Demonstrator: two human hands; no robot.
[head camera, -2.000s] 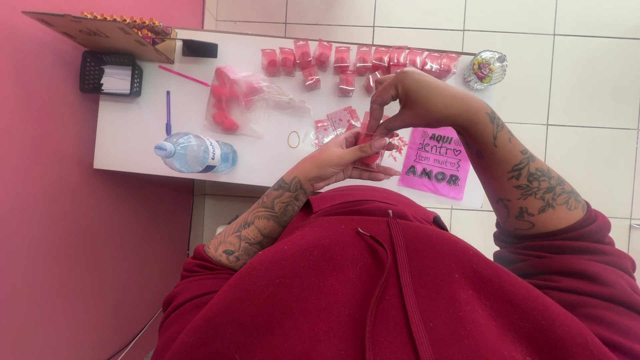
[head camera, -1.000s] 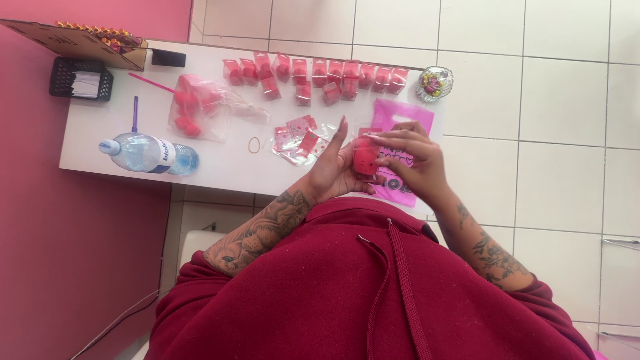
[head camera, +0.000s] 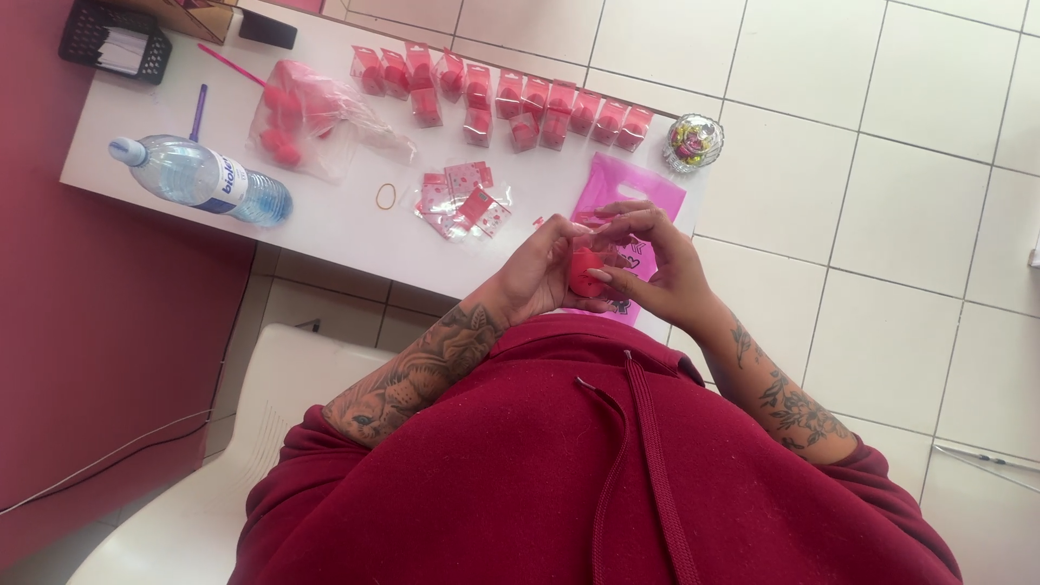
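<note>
Above the near edge of the table, my left hand (head camera: 540, 268) holds a small clear packet with a red rounded item (head camera: 585, 272) inside. My right hand (head camera: 650, 260) grips the same packet from the other side, its thumb on the front and fingers at the top. Below both hands lies a pink printed plastic bag (head camera: 630, 183) with a cut-out handle. To the left is a clear bag with folded printed cards (head camera: 463, 199). Several small clear boxes with red items (head camera: 478, 89) stand along the far edge. A larger plastic bag (head camera: 305, 122) holds more red items.
A water bottle (head camera: 215, 180) lies at the left, near a purple pen (head camera: 198, 112) and a pink stick (head camera: 231, 65). A black basket (head camera: 154, 61), a dark phone-like object (head camera: 268, 30), a rubber band (head camera: 386, 196) and a glass bowl of sweets (head camera: 692, 143) are also there. A white chair (head camera: 268, 406) stands below.
Both hands remain on the red item in its clear packet; my right fingers have shifted to its top and front. The pink bag, seen beside the hands two seconds ago, now lies beneath them.
</note>
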